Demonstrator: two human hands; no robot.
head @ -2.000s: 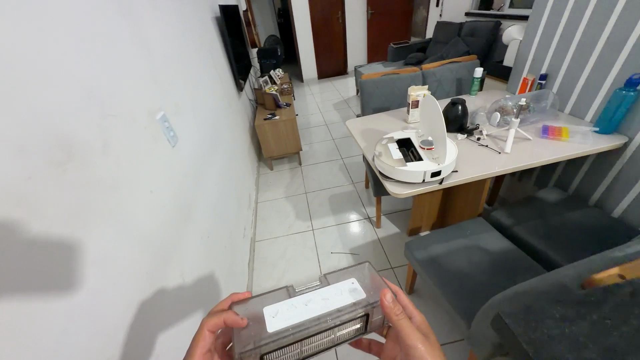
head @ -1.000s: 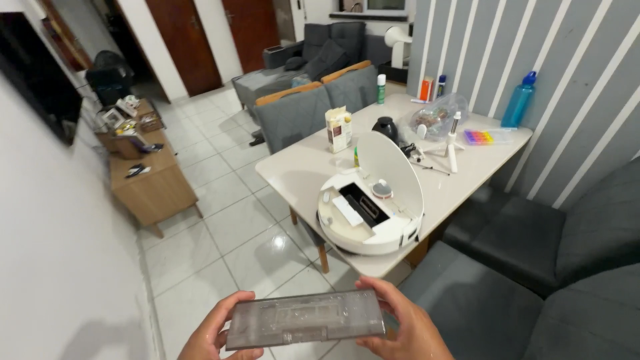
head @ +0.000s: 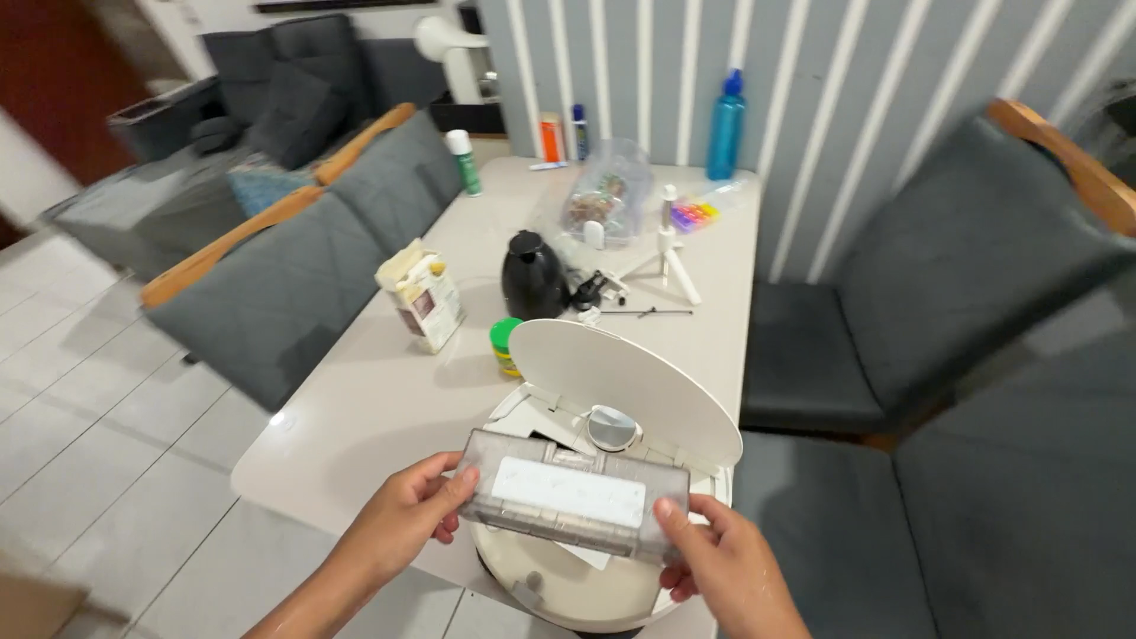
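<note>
A translucent grey plastic dustbin (head: 572,497) with a white label is held level between both hands. My left hand (head: 399,519) grips its left end, thumb on top. The right end is in my right hand (head: 723,555), its thumb over the corner. Beneath and behind the dustbin, a white robot vacuum (head: 568,586) sits at the near end of the table, its round lid (head: 630,382) raised. The dustbin hides most of the vacuum's inner bay. A round silvery part (head: 612,428) shows just behind the dustbin.
On the table (head: 355,435) stand a green-lidded jar (head: 506,346), an opened paper package (head: 424,297), a black thermal jug (head: 532,277), a white tripod (head: 670,253), a plastic container (head: 612,191), a spray can (head: 464,164) and a blue bottle (head: 727,129). Padded chairs (head: 808,355) flank the table.
Both hands, still holding the dustbin, have come from beside the table to over the robot vacuum. The dustbin's labelled face shows again. The view has swung right and closer to the table.
</note>
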